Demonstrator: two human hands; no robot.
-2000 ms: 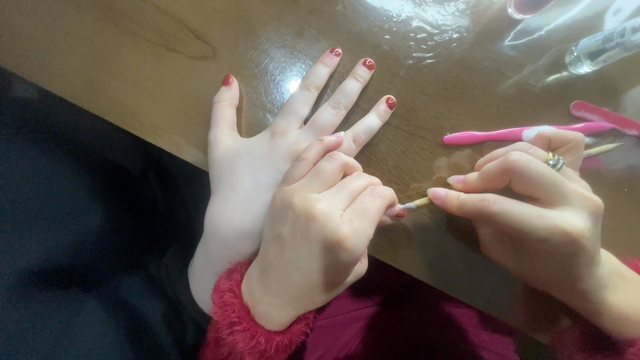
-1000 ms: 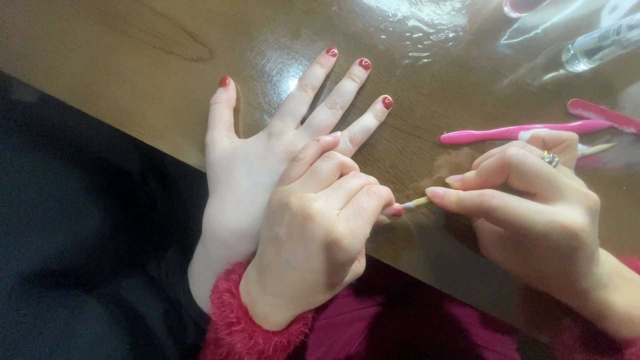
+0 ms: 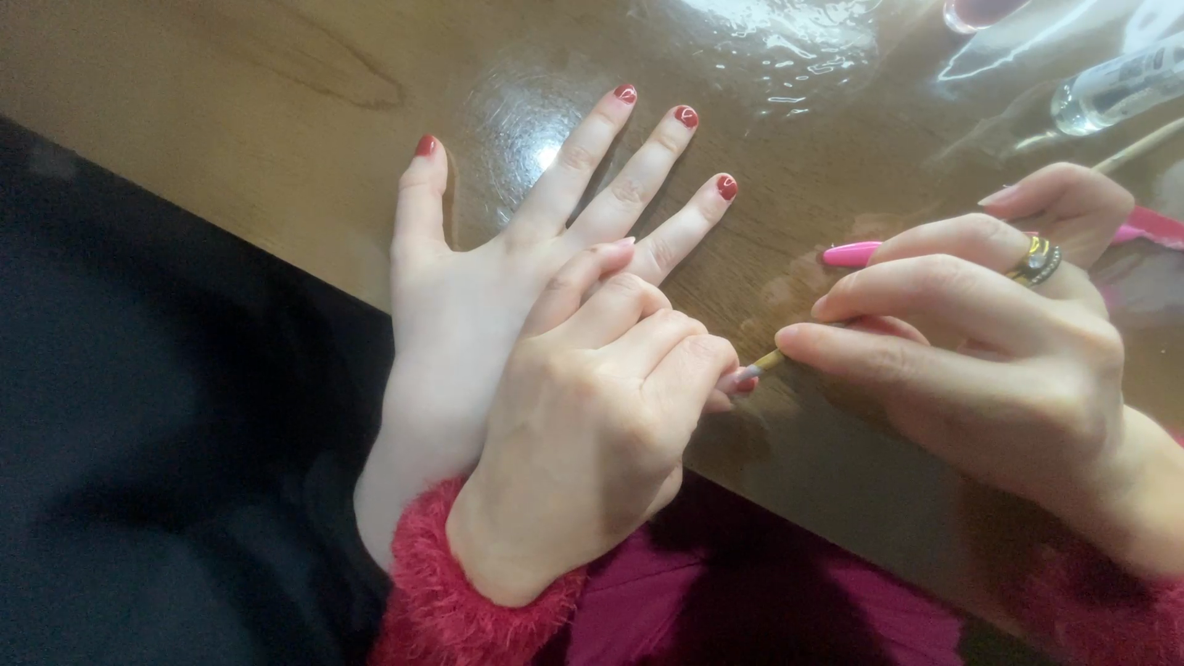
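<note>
Another person's hand (image 3: 472,305) lies palm down on the wooden table, its fingers spread and its nails painted red. Across it rests my left hand (image 3: 592,416), in a fuzzy red sleeve, gripping that hand's little finger (image 3: 746,382) near the tip. My right hand (image 3: 971,342), wearing rings, pinches a thin wooden stick (image 3: 769,360) between thumb and forefinger. The stick's whitish tip touches the edge of the red little fingernail. How the rest of the stick runs is mostly hidden by my right fingers.
A pink tool (image 3: 849,253) lies partly behind my right hand, with another pink piece (image 3: 1152,227) to its right. A clear bottle (image 3: 1119,88) lies at the upper right, beside a thin light stick (image 3: 1142,145). The table's edge (image 3: 231,217) runs diagonally beside dark cloth.
My right hand's outer fingers have lifted and spread, and now cover more of the pink tool. My left hand and the other person's hand stay in place.
</note>
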